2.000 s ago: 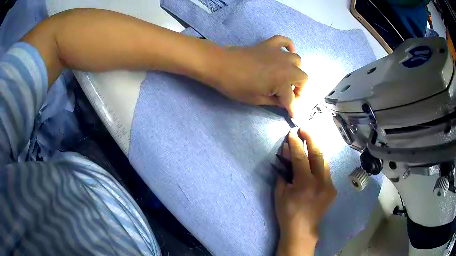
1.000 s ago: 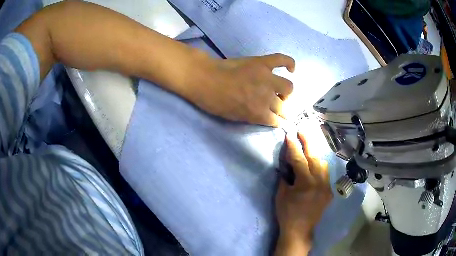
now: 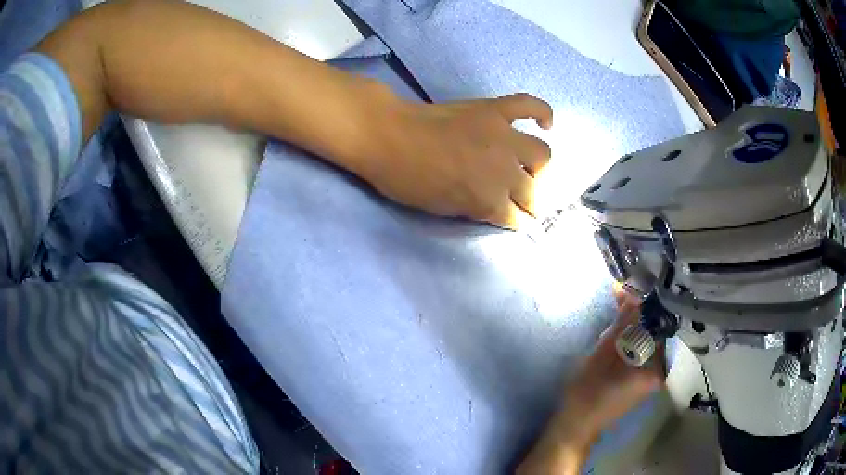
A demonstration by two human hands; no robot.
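Observation:
The light-blue shirt panel (image 3: 352, 306) lies across the machine table and passes under the needle area. My left hand (image 3: 455, 162) is over it, fingers curled, fingertips holding the cloth at a raised ridge just left of the presser foot (image 3: 559, 219). Glare hides the exact grip. My right hand (image 3: 612, 371) is blurred at the lower right, its fingers partly behind the tension knob of the sewing machine (image 3: 733, 204). I cannot tell whether it holds anything. The needle tip is lost in bright light.
A phone (image 3: 686, 60) lies at the upper right beside dark green and blue cloth (image 3: 747, 37). The white table's rounded edge (image 3: 185, 204) runs between the panel and my striped shirt. Blue cloth hangs at the left. The machine head fills the right side.
My right hand has moved right, away from the cloth by the needle to behind the machine's knob. The dark tool in it no longer shows. My left hand has barely moved since one second ago.

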